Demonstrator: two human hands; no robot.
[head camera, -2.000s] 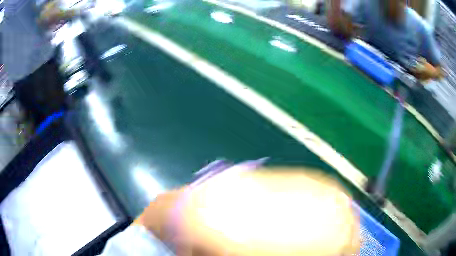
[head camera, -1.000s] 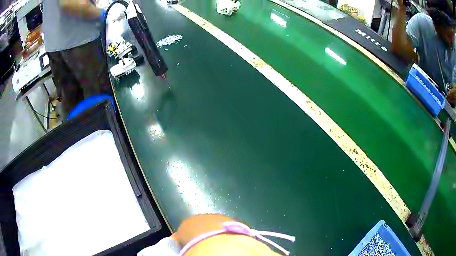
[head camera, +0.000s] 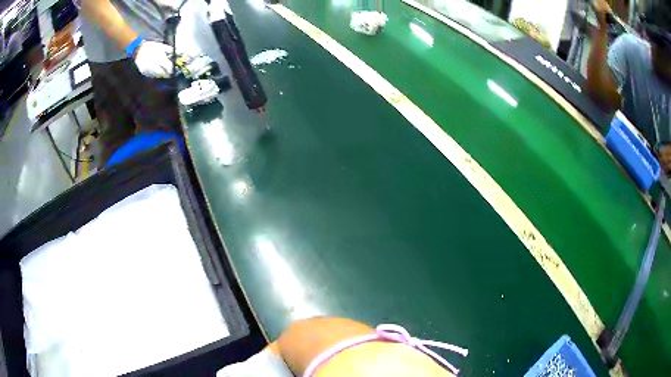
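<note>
One of my bare forearms, with a thin pink cord tied round it, is cut off by the bottom edge. A piece of white cloth shows beside it; I cannot tell if it is a sleeve or a glove. Neither of my hands can be made out. A blue tray (head camera: 563, 362) of tiny silver pieces is cut off at the bottom right. A black tote (head camera: 193, 213) lined with a white sheet (head camera: 121, 287) stands at the left, beside the dark green bench (head camera: 368, 221).
A black powered screwdriver (head camera: 239, 62) hangs over the bench, near a white-gloved worker's hand (head camera: 158, 59) and a white unit (head camera: 199, 93). A white bundle (head camera: 368, 22) lies on the green conveyor. A grey crossbar (head camera: 640, 280), another blue box (head camera: 633, 153) and a second person are at right.
The view has shifted, so the bench and tote sit slightly differently. The forearm remains at the bottom edge. The other worker's gloved hand now shows by the white unit.
</note>
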